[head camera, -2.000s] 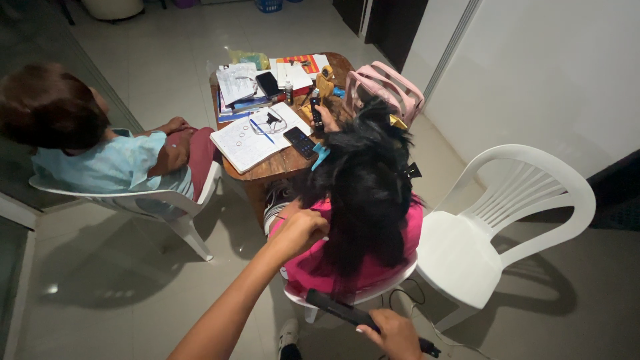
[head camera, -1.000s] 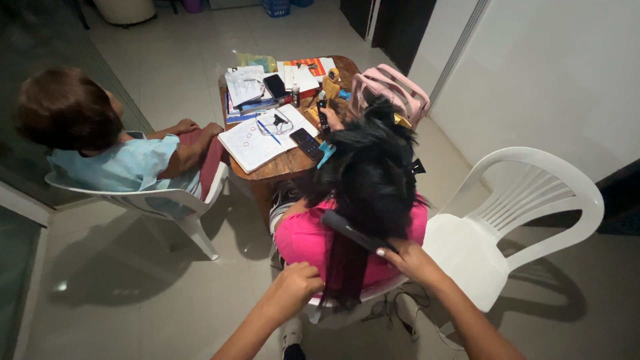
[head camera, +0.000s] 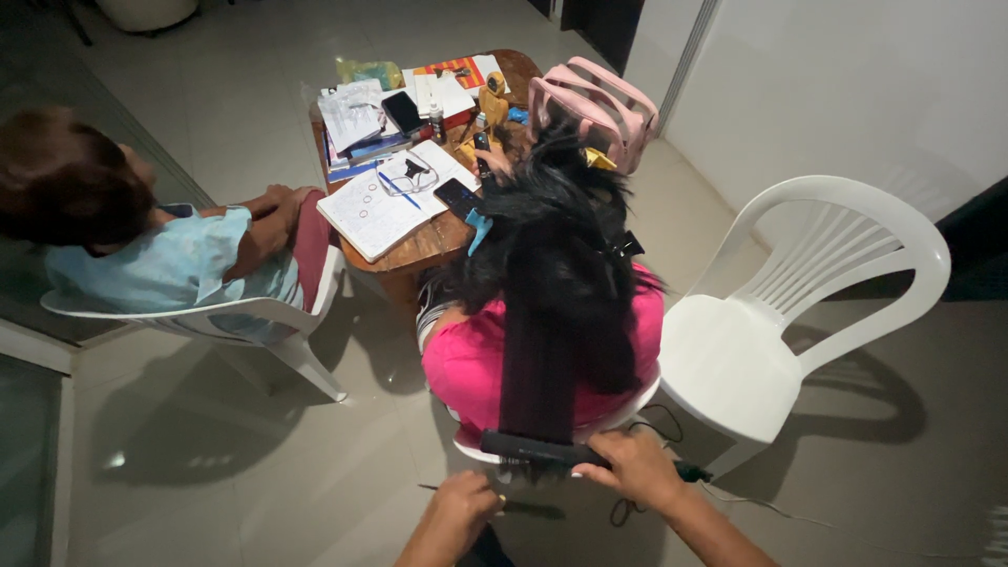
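Observation:
My right hand (head camera: 642, 468) grips the handle of a black hair straightener (head camera: 524, 449), whose plates lie across the lower end of a flat section of long black hair (head camera: 539, 378). The hair belongs to a seated person in a pink top (head camera: 465, 362), seen from behind. My left hand (head camera: 465, 504) is closed around what looks like a dark tail comb (head camera: 535, 510), just below and left of the straightener; its thin tail sticks out to the left. A blue hair clip (head camera: 478, 230) and a black hair clip (head camera: 628, 246) sit in the hair.
An unoccupied white plastic chair (head camera: 728, 362) stands to the right. Ahead, a wooden table (head camera: 429, 246) bears notebooks, phones, glasses and a pink-trimmed bag (head camera: 642, 118). Another person (head camera: 150, 260) sits at the left. The straightener's cord (head camera: 756, 513) trails at lower right.
A second ago the straightener was high on the hair, near the head; my right hand has drawn it down to the hair's lower end. My left hand is lower, below the seated person's back.

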